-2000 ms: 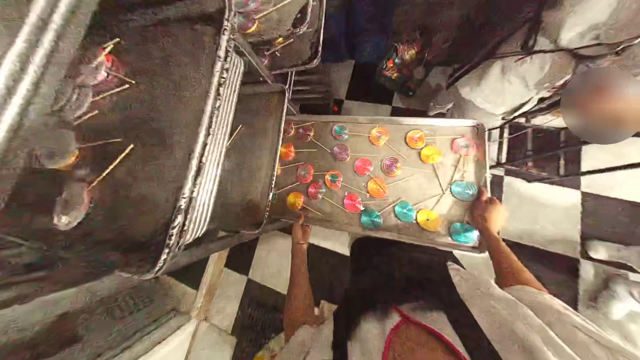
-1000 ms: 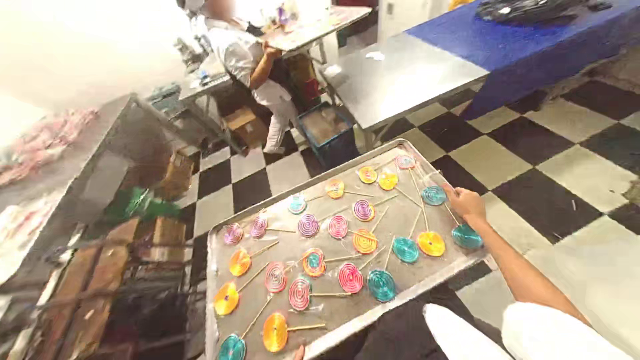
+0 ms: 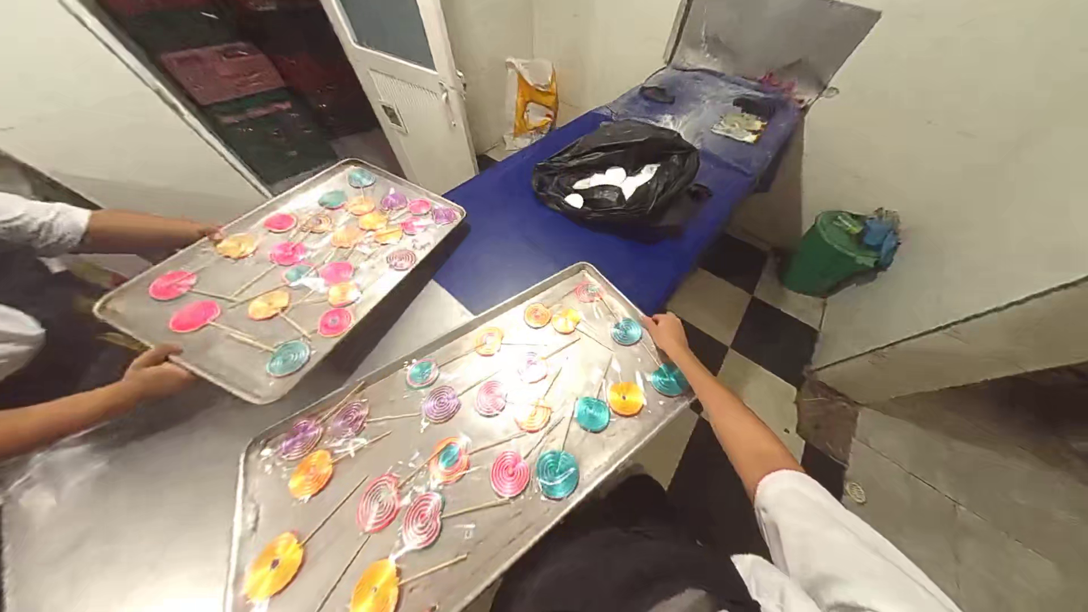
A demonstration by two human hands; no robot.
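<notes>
A metal sheet tray [image 3: 476, 535] bearing several wrapped spiral lollipops on sticks spans the lower middle of the view. My right hand [image 3: 667, 336] grips its right edge, close to a teal lollipop [image 3: 669, 380]. My left hand is out of view, as the tray's near left part runs past the bottom edge. Among the lollipops are an orange one [image 3: 274, 567] at the lower left and a purple one [image 3: 440, 404] near the middle. They lie flat, pointing various ways.
At left, a co-worker's two hands [image 3: 157, 372] hold a second lollipop tray [image 3: 229, 374] over the metal table [image 3: 76, 510]. A blue-covered table section [image 3: 489, 229] bears an opened black plastic bag [image 3: 616, 170]. A green bin [image 3: 829, 255] stands at right by the wall; a white door [image 3: 416, 110] is behind.
The view has swung from a tray rack to the blue-covered table. My right hand stays on the tray's edge. My left hand, on the tray at first, has left the view. A co-worker's tray has appeared.
</notes>
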